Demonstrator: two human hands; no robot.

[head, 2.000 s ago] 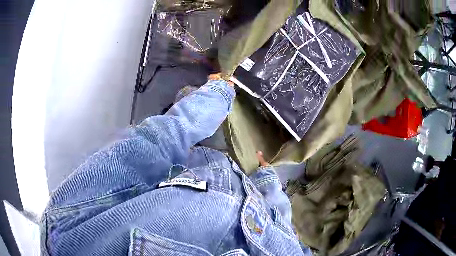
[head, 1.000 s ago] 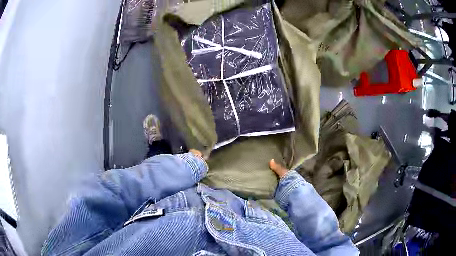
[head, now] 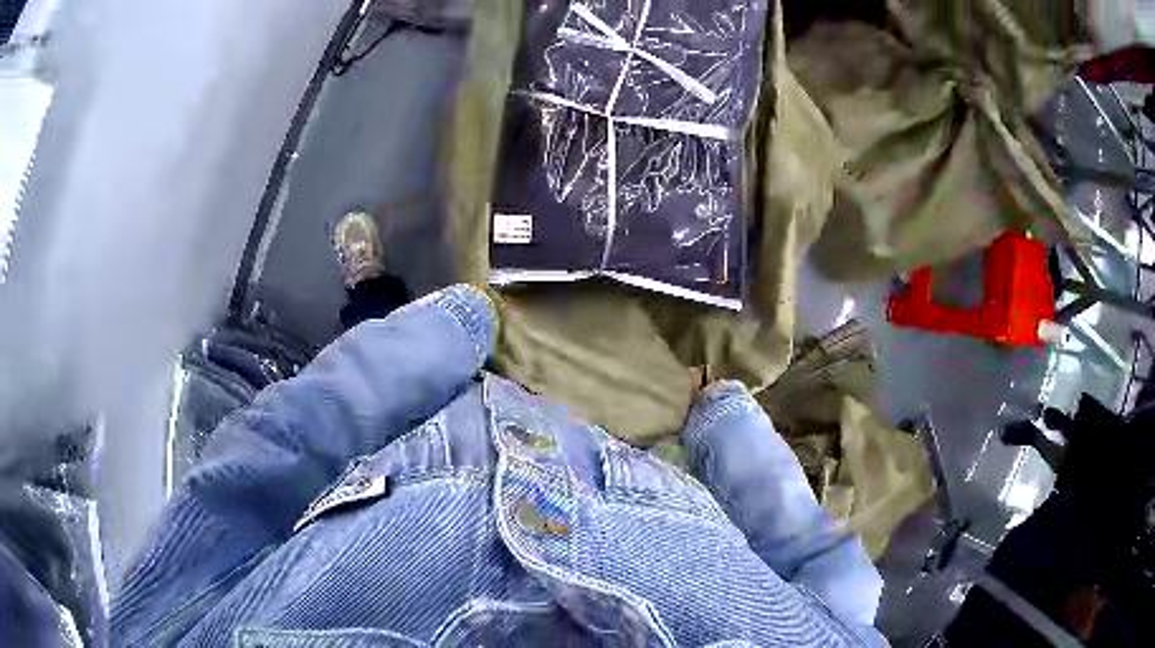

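Note:
The olive woven sack (head: pixel 583 356) lies open in front of me. A thick garment bundle (head: pixel 665 241), dark cloth in shiny clear plastic, sits in its mouth. Thin white straps cross over it and a white label is near its lower left corner. My left hand (head: pixel 489 298) is at the sack's near left edge, a sliver showing past the sleeve. My right hand (head: pixel 697 376) is at the near right edge, mostly hidden by sack and cuff. Both hold the sack's rim; the fingers are hidden.
A gathered olive sack (head: pixel 906 152) stands at the upper right. A red plastic object (head: pixel 1028 289) is beside it. A crumpled sack (head: pixel 887 475) lies on the floor at the right. A long white table (head: pixel 152 190) runs along the left. A shoe (head: pixel 359 246) shows beside the sack.
Over the two seconds the sack and bundle have turned to lie straight ahead. My left hand moved from the sack's left side to its near edge. Lately the bundle sits higher in view.

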